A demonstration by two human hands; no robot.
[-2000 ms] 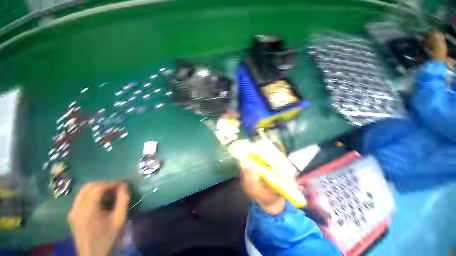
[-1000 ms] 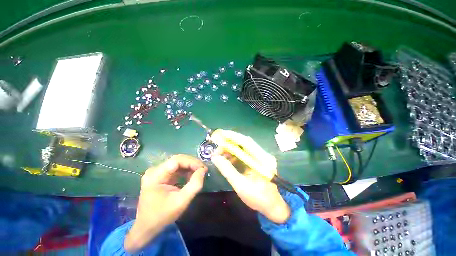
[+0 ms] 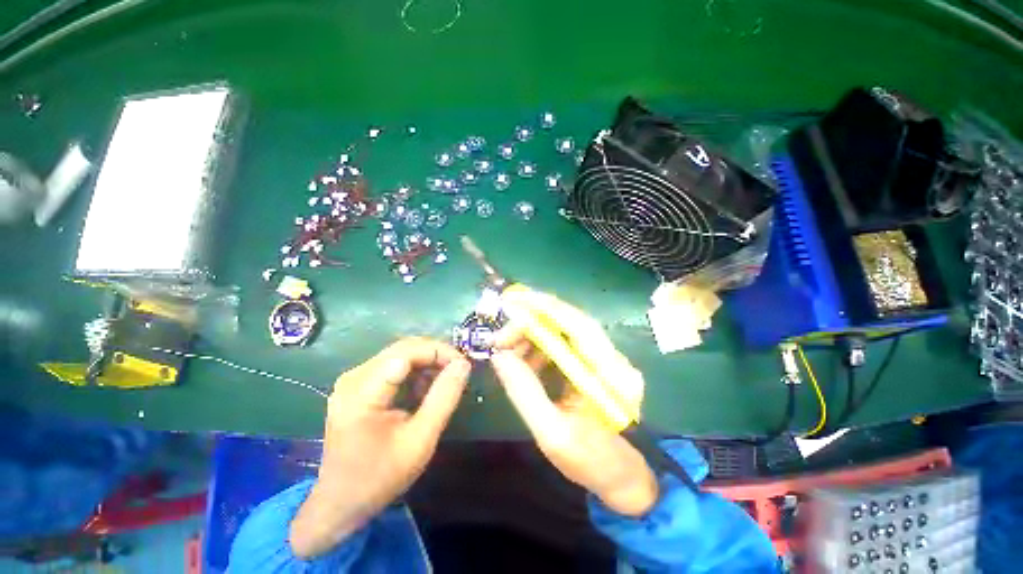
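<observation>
A small round housing assembly (image 3: 479,339) with a board inside lies on the green mat between my fingertips. My right hand (image 3: 572,409) holds the yellow-handled soldering iron (image 3: 567,357) like a pen, its metal tip pointing up and left above the mat; its thumb and finger touch the housing's right side. My left hand (image 3: 387,420) has thumb and forefinger pinched at the housing's left side. The thin solder wire (image 3: 252,370) runs from the yellow reel stand (image 3: 140,345) to my left hand. A second round housing (image 3: 293,322) with a white tab lies to the left.
Loose LED boards (image 3: 482,166) and connector leads (image 3: 337,213) lie behind my hands. A black fan (image 3: 662,196), cream pads (image 3: 682,316) and a blue soldering station (image 3: 808,269) stand right. A white tray (image 3: 151,179) is at left; blister trays (image 3: 914,521) are at right.
Since two seconds ago, the view has swung back over the bench and both hands have come together at the housing. Over the last second, my right fingers have closed in on its right side.
</observation>
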